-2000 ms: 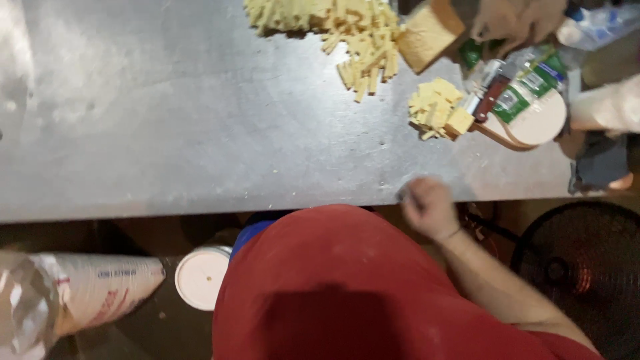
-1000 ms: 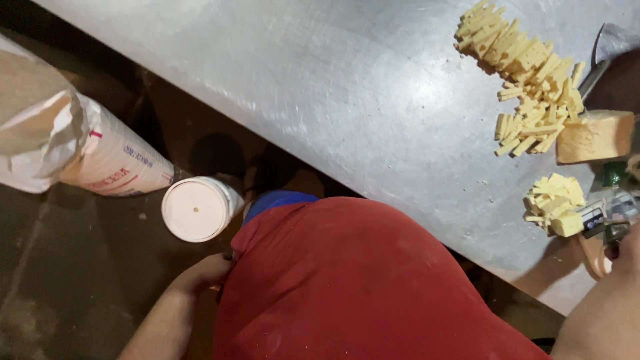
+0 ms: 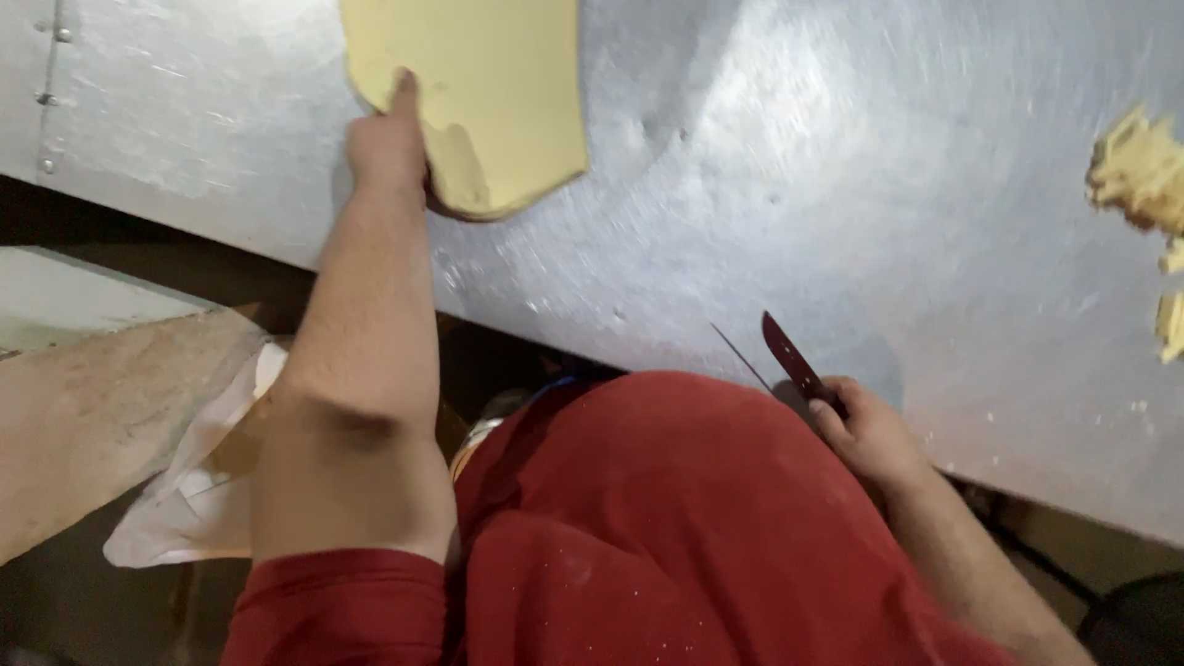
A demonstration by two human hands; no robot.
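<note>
A wide flat sheet of pale yellow dough (image 3: 499, 102) lies on the metal table, running out of view at the top. My left hand (image 3: 387, 139) is at its left edge, with a finger over the surface; the other fingers are hidden, so its grip is unclear. Near the front edge of the table, my right hand (image 3: 856, 421) holds a knife (image 3: 789, 356) by the handle, the dark blade pointing up and left. Right of the dough, the knife is well apart from it.
The metal table (image 3: 647, 240) has a riveted seam at left. Yellow cut strips (image 3: 1142, 176) lie at the far right. Below the table, at left, are a pale board-like surface (image 3: 111, 398) and a white bag (image 3: 185, 518). A dark round object (image 3: 1138, 620) is partly visible at lower right.
The view has swung left along the table. The dough sheet has come into view with my left hand at its edge, and the knife now shows in my right hand.
</note>
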